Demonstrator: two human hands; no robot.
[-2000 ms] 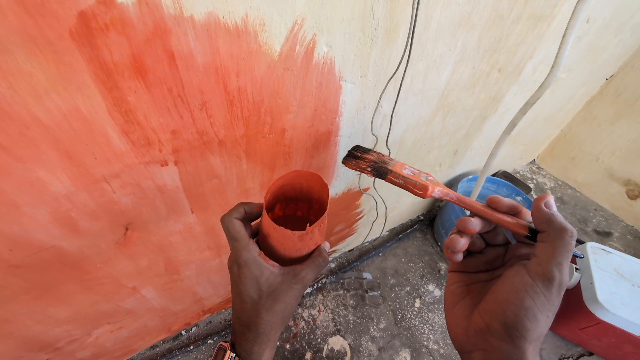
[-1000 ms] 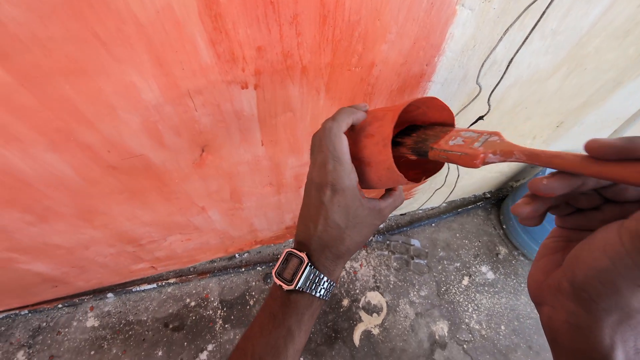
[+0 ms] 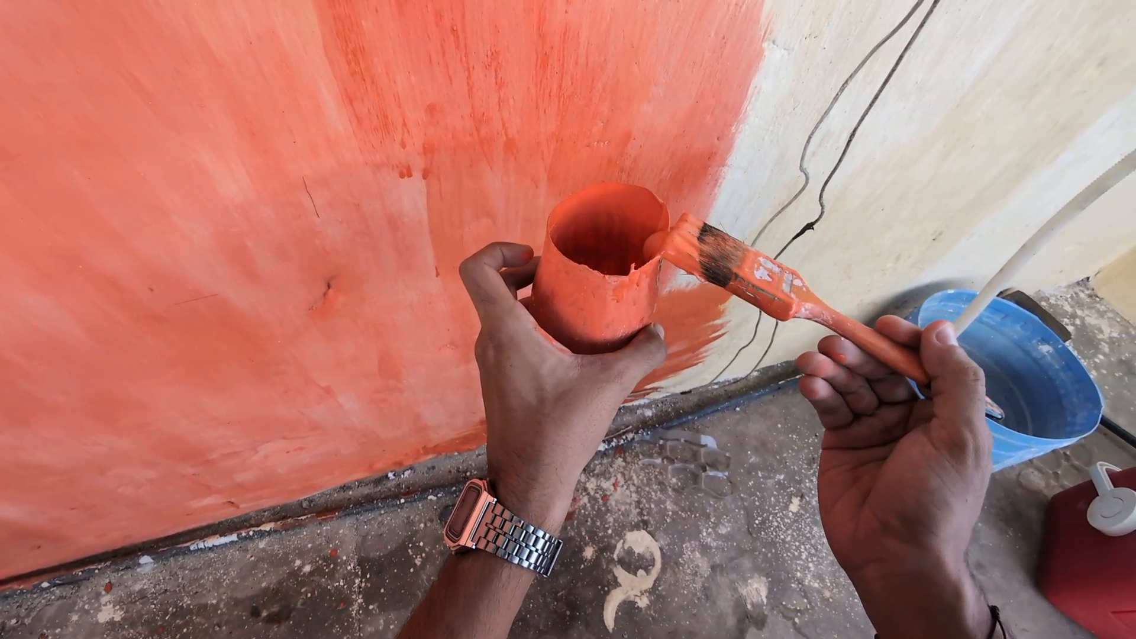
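My left hand (image 3: 550,382), with a digital watch (image 3: 501,530) on its wrist, grips an orange paint-coated cup (image 3: 590,306) around its side. The cup's mouth faces up and shows wet paint inside. My right hand (image 3: 896,444), palm up, holds a paintbrush (image 3: 772,282) by its handle between thumb and fingers. Thick orange paint covers the brush's bristle tips, which are at the cup's right rim. Behind the cup, the wall (image 3: 355,266) is orange on the left and cream on the right.
Two thin wires (image 3: 821,191) hang down the cream wall. On the right, a blue plastic tub (image 3: 1052,390) stands on the concrete floor (image 3: 710,550), with a pale hose (image 3: 1047,240) above it. A red container (image 3: 1087,559) with a white cap is at the lower right.
The brush's bristles were inside the tilted cup a second ago and are now out at its rim, carrying orange paint. The cup has turned more upright.
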